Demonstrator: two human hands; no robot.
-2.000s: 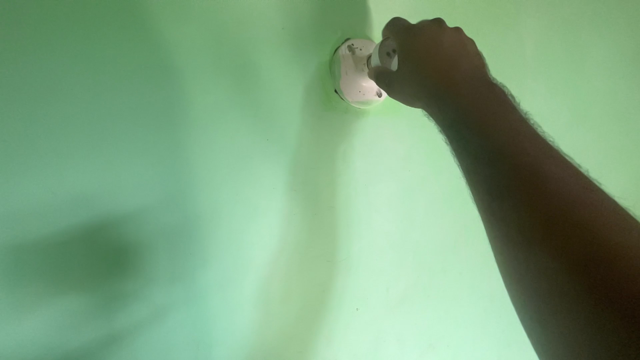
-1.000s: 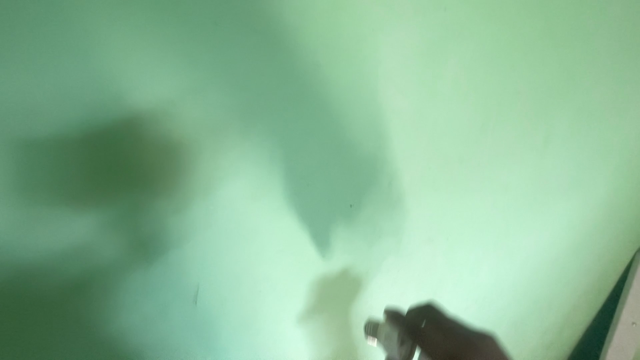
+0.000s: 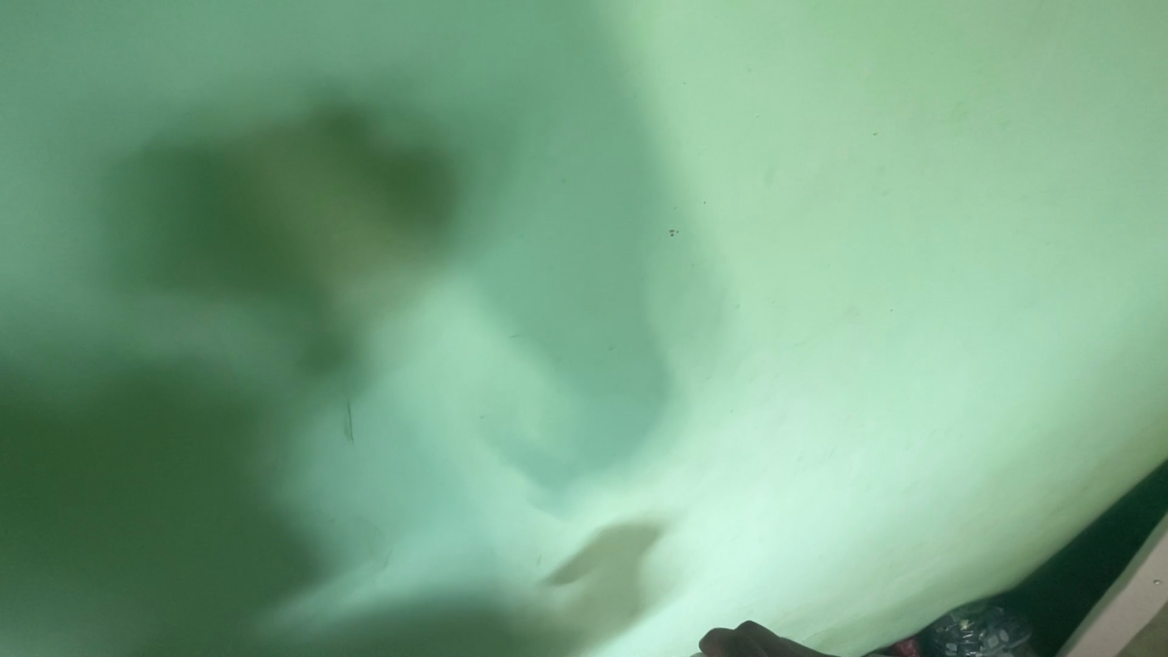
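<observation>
My right hand (image 3: 753, 641) shows only as a few dark knuckles at the bottom edge, right of centre. The rest of it lies below the view, and whether it holds anything is hidden. Beside it rises a light green painted wall (image 3: 876, 301), and the hand's shadow falls on the wall just up and to the left. A thin dark scratch marks the wall at the left. My left hand does not show.
At the bottom right, a crumpled clear plastic item (image 3: 976, 630) with something red beside it lies at the wall's foot. A pale board edge (image 3: 1118, 593) slants up the lower right corner, with a dark green strip next to it. Large soft shadows cover the wall's left side.
Two seconds ago my right hand gripped a white fitting at a round wall base; a second ago it held a small pale object low down. The view has moved off the base, and the hand is nearly out.
</observation>
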